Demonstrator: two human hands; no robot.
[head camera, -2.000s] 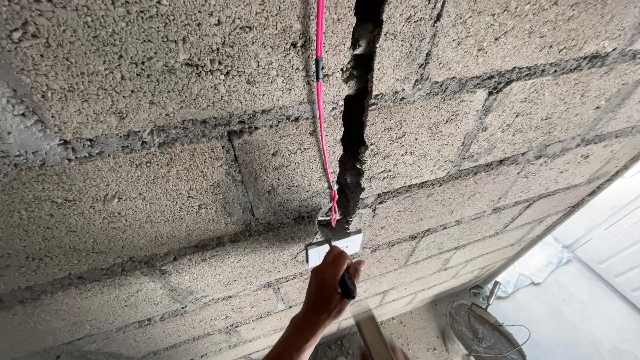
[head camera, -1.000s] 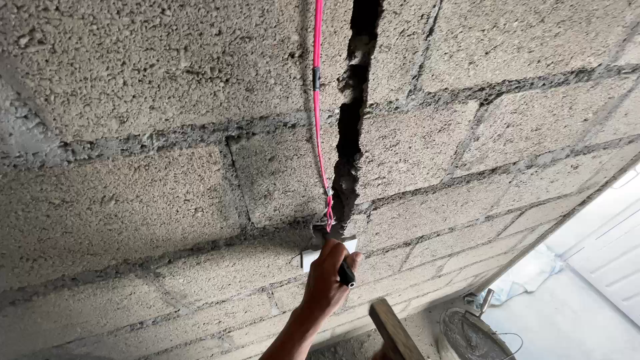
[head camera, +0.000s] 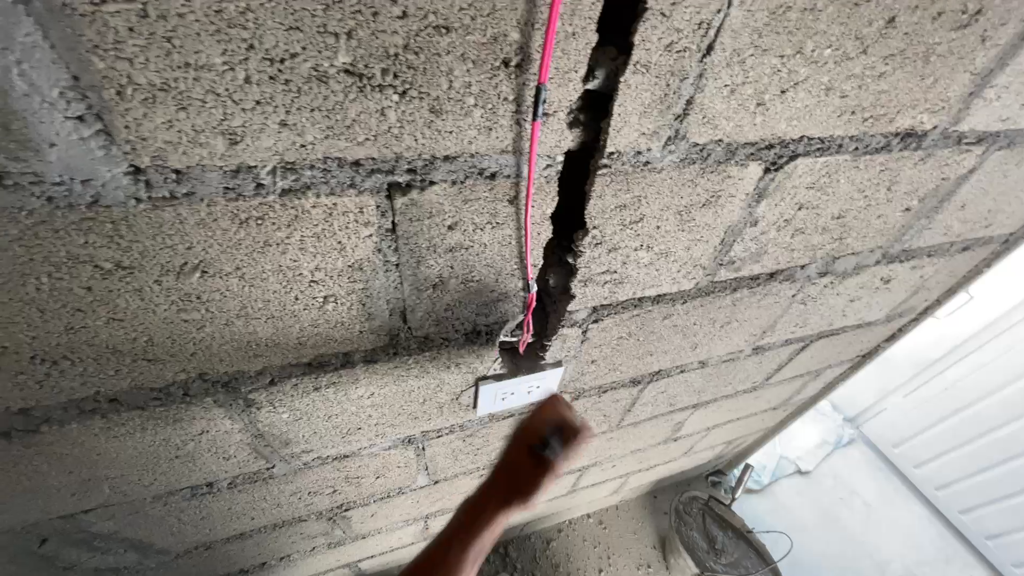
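Note:
My left hand (head camera: 548, 440) is closed around a black-handled tool (head camera: 552, 442), just below and right of a white outlet cover plate (head camera: 520, 390). Motion blurs the hand, and the tool's working end is hidden. The plate sits slightly tilted at the foot of a rough vertical channel (head camera: 572, 192) cut into the concrete block wall. Dark wet mortar (head camera: 524, 360) lies just above the plate. A pink electrical wire (head camera: 530, 192) with a band of black tape hangs along the channel, its looped end touching near the box opening. My right hand is out of view.
A bucket of grey mortar (head camera: 716, 536) with a wire handle and a metal tool (head camera: 742, 482) at its rim stands at the lower right. Behind it lie crumpled plastic sheeting (head camera: 804, 440) and a white panelled door (head camera: 952, 448). Rubble and dust cover the floor along the wall.
My left hand has moved down and right off the plate, whose face now shows. The long flat strip seen at the bottom beside it has left the view.

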